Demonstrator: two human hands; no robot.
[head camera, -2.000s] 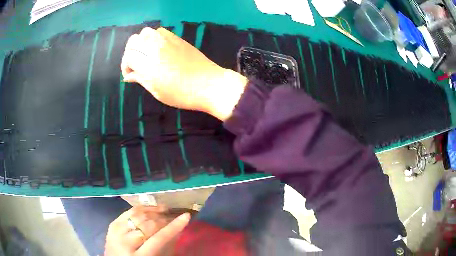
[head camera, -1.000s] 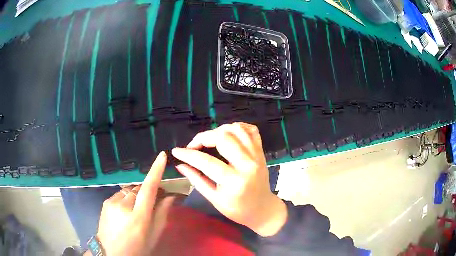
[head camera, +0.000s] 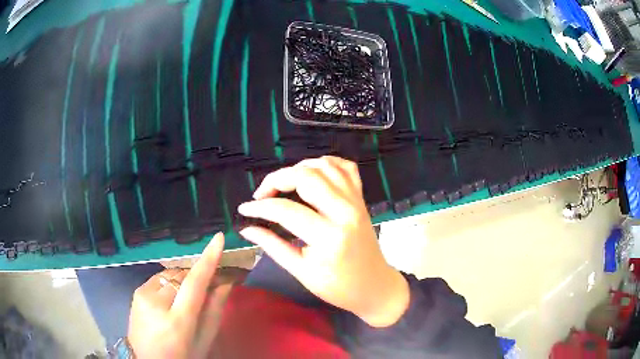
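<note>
Black straps (head camera: 231, 133) lie side by side on a green table top, their blocky ends along the near edge. My right hand (head camera: 319, 228) is at this edge, thumb and forefinger around a small dark piece that looks like a strap end; its detail is too dark to tell. My left hand (head camera: 168, 301), with a ring, is below the edge to the left, forefinger pointing up close to the right fingertips, not touching them. What its other fingers hold is hidden. A clear square box (head camera: 340, 125) of tangled black clips rests on the straps beyond my right hand.
Thin black clips (head camera: 449, 142) lie in an uneven line across the straps. Blue and white items (head camera: 593, 42) are at the table's far right. Red crates or stools (head camera: 621, 308) and a metallic object (head camera: 575, 210) are on the pale floor to the right.
My right hand has come back from the far left part of the straps to the near edge beside my left hand. The clip box is uncovered. Over the last second the hands keep nearly the same pose.
</note>
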